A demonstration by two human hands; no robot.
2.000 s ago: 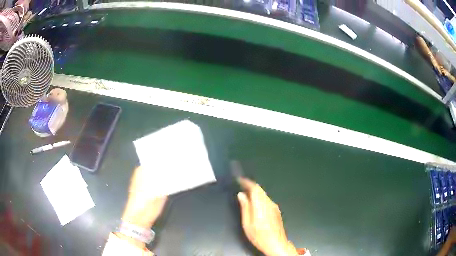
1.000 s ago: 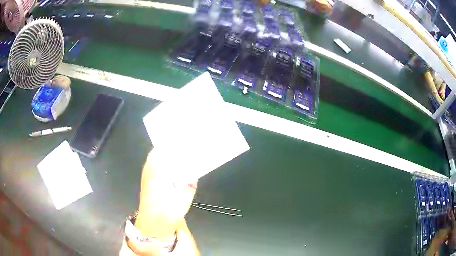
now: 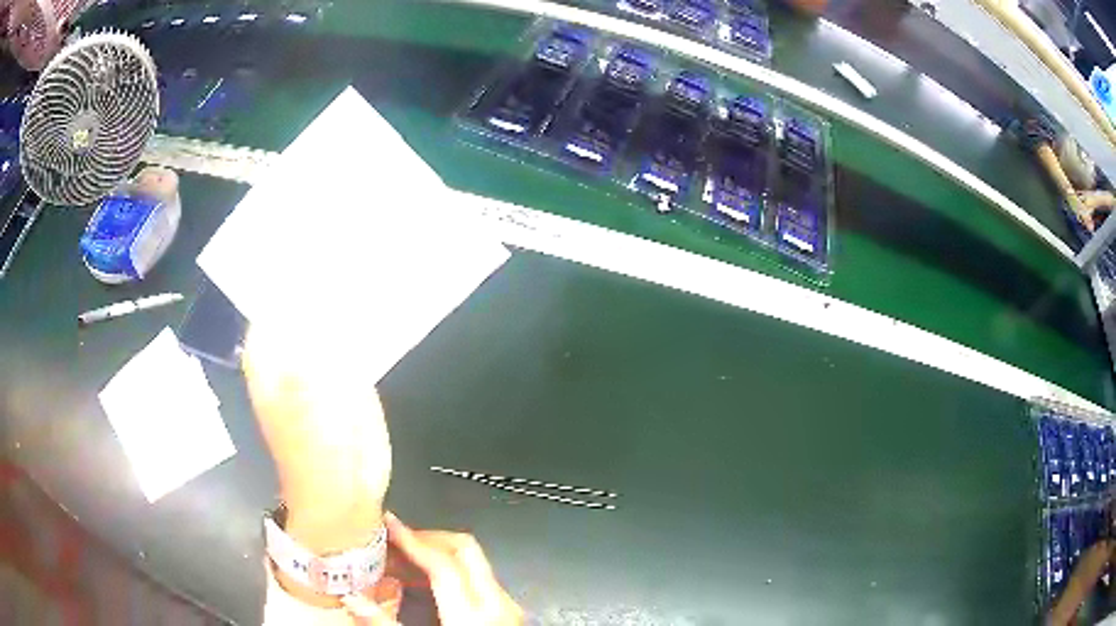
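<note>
My left hand (image 3: pixel 316 434) holds a large white sheet (image 3: pixel 355 232) by its lower edge, raised over the bench and partly hiding the black smartphone (image 3: pixel 215 328). A pale band is around my left wrist. My right hand (image 3: pixel 453 581) is at the bottom edge, beside the left wrist, with fingers at the band and sleeve; its hold is unclear. The tweezers (image 3: pixel 526 487) lie on the dark green bench, to the right of my left hand. Small stickers cannot be made out on the sheet.
A clear tray (image 3: pixel 636 190) of blue phones is on the green belt, beyond the pale rail (image 3: pixel 685 281). More phones (image 3: pixel 1075 459) are at the right edge, near another person's hand. A fan (image 3: pixel 88 119), blue-and-white item (image 3: pixel 122 239), pen (image 3: pixel 131 307) and spare sheets (image 3: pixel 165 416) are left.
The tweezers left my right hand and now lie on the bench. The held sheet moved left and up. My right hand came to the left wrist. The phone tray appeared on the belt and shifted right.
</note>
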